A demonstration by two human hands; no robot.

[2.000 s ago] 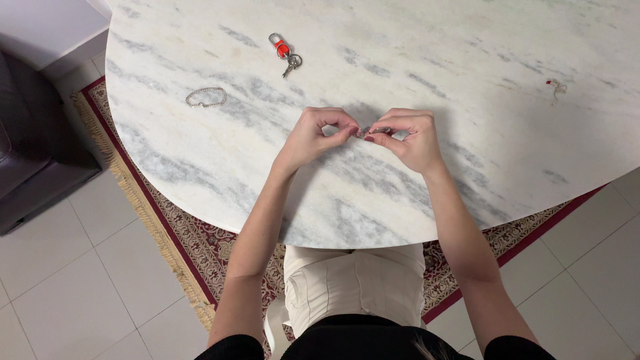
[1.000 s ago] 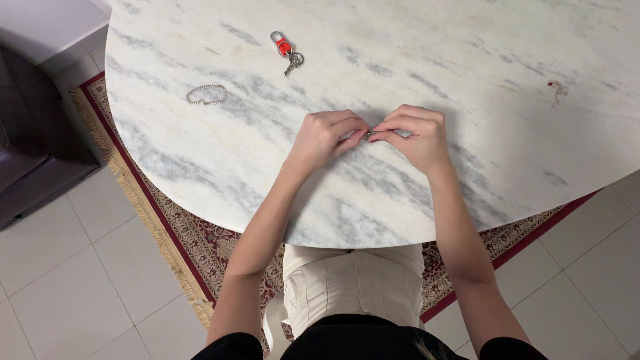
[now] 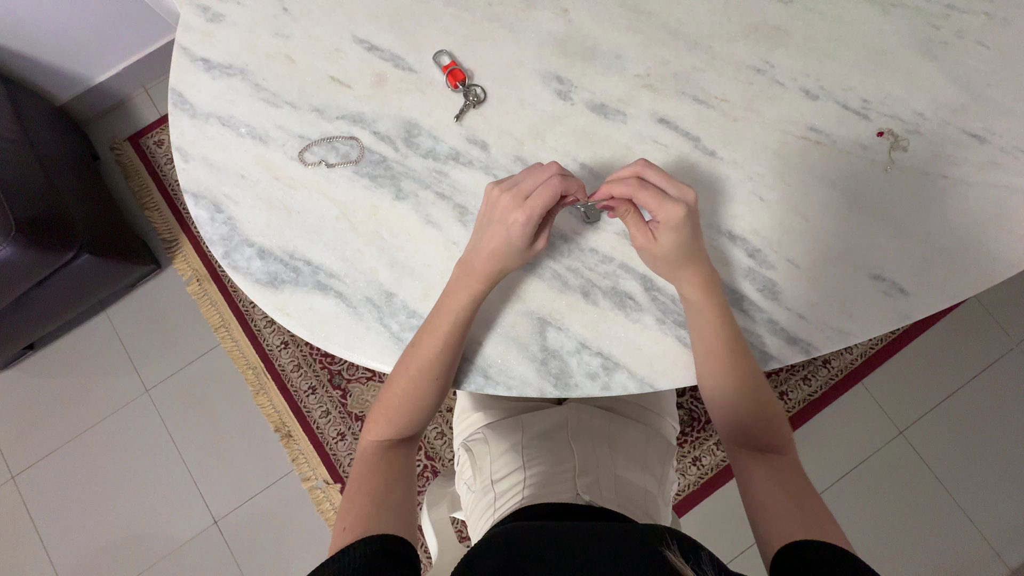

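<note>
A small silvery metal piece (image 3: 590, 211) is pinched between my two hands above the marble table; its exact kind cannot be told. My left hand (image 3: 524, 212) grips it from the left with thumb and fingertips. From the right, my right hand (image 3: 654, 210) holds it the same way, and the fingertips of both hands nearly meet. Beyond my left hand lies a keyring with keys and a red tag (image 3: 454, 77). A silvery chain bracelet (image 3: 330, 152) forms a loop on the left. On the right rests a thin chain with a red bead (image 3: 893, 146).
The round-edged marble table top (image 3: 576, 336) reaches close to my waist. Under it lies a red patterned rug (image 3: 316, 376) with a fringe, on a tiled floor. A dark leather seat (image 3: 60, 216) stands at the far left.
Both hands have stayed near the same spot, with small shifts of the fingers. The grey piece between them shows more now than a second ago. The things lying on the table have not moved.
</note>
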